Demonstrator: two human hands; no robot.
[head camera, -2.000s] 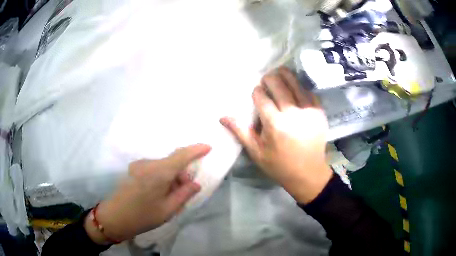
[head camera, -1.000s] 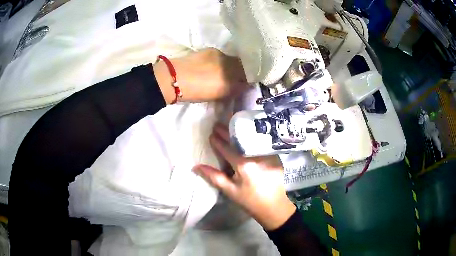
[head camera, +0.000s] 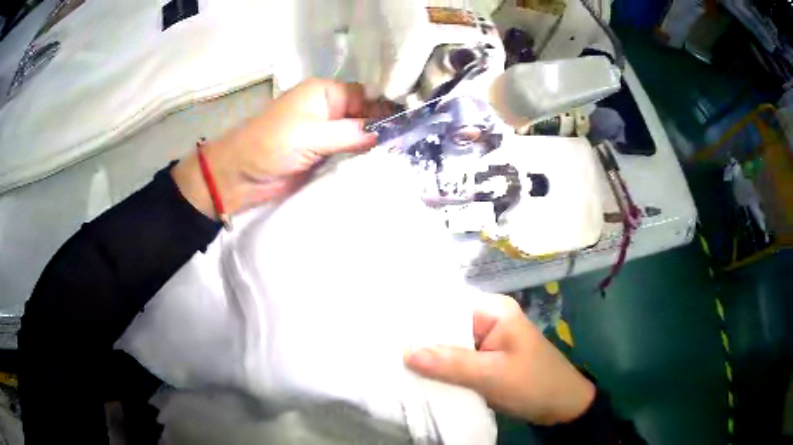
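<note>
A white garment piece (head camera: 339, 287) hangs from the sewing machine's metal needle area (head camera: 443, 148) over the table's front edge toward the lap. My left hand (head camera: 296, 143), with a red cord bracelet, is beside the needle area and grips the piece's upper edge. My right hand (head camera: 513, 361) holds the piece's lower right part, thumb on top and fingers behind it. The cloth covers part of the machine plate. The exact spot where it meets the needle is washed out by bright light.
The labelled white garment (head camera: 113, 96) with a black label (head camera: 180, 12) lies on the table at left. A black phone (head camera: 624, 126) and red-corded tweezers (head camera: 619, 187) are right of the machine. Yellow-black tape (head camera: 723, 326) marks the green floor.
The view has shifted. My left hand now grips the cloth by the needle area. My right hand has moved down and away from the plate, and the white piece now spreads over the machine's front.
</note>
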